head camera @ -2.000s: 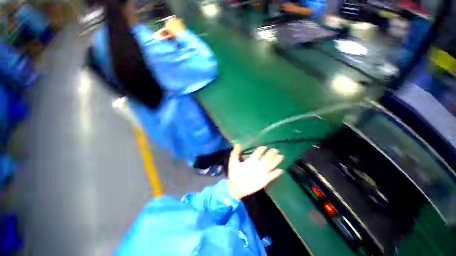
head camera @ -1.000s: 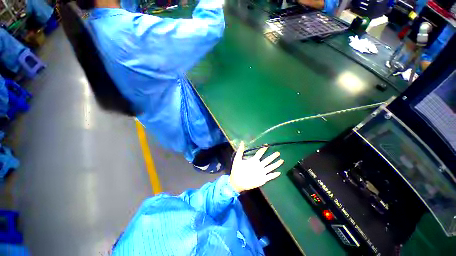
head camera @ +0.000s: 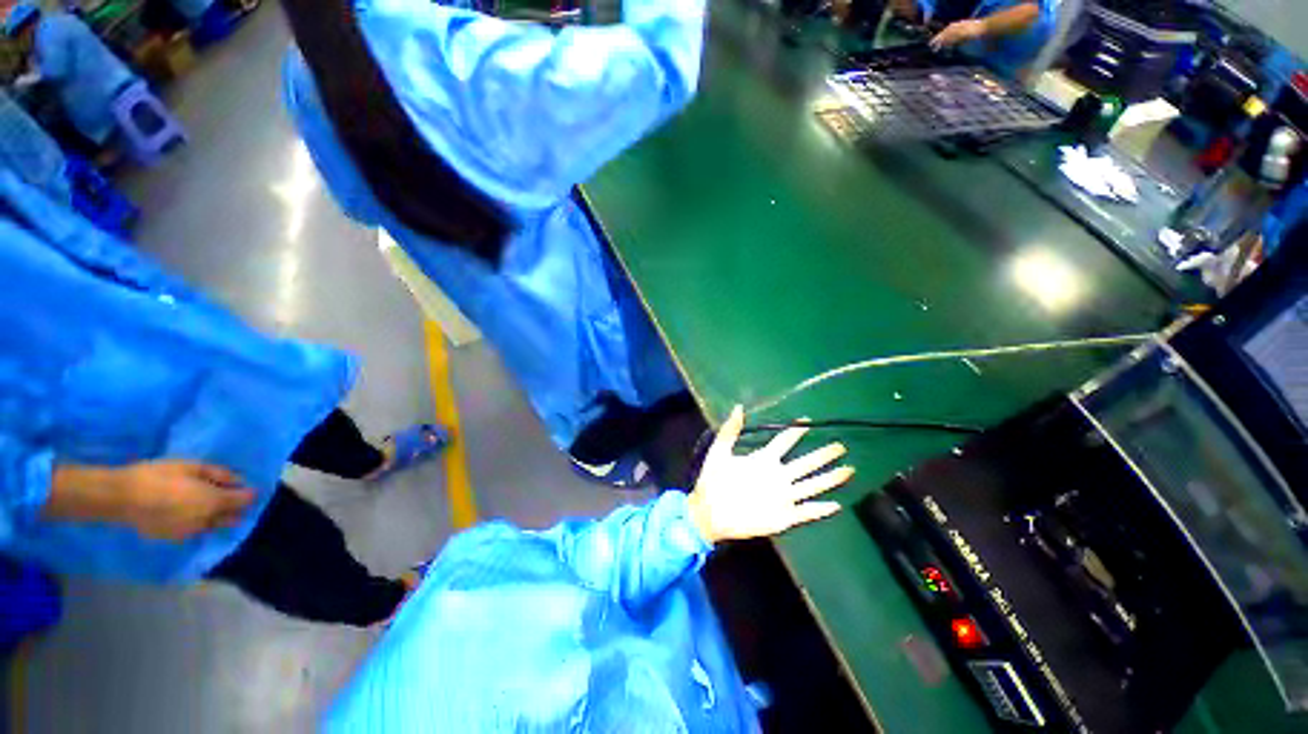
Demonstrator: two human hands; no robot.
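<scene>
My left hand (head camera: 768, 488) is bare and spread with the fingers apart, holding nothing. It is over the near edge of the green bench, left of the press fixture (head camera: 961, 502) and not touching it. The fixture is a flat black box with white lettering, red digits, a glowing red button and a small pale display on its front edge. Small dark and metallic shapes form its nest (head camera: 1083, 566). A clear acrylic guard (head camera: 1219, 488) stands at its far side. My right hand is not in view.
A pale hose (head camera: 932, 354) and a black cable (head camera: 897, 423) run across the green bench mat (head camera: 803, 244). A gridded tray (head camera: 940, 101) lies farther back. A person in blue (head camera: 531, 115) stands at the bench edge. Another person (head camera: 129, 387) is at left on the grey floor.
A person in blue has come into view at left. The view has shifted, so bench and fixture sit slightly differently in the picture. My left hand stays spread and empty.
</scene>
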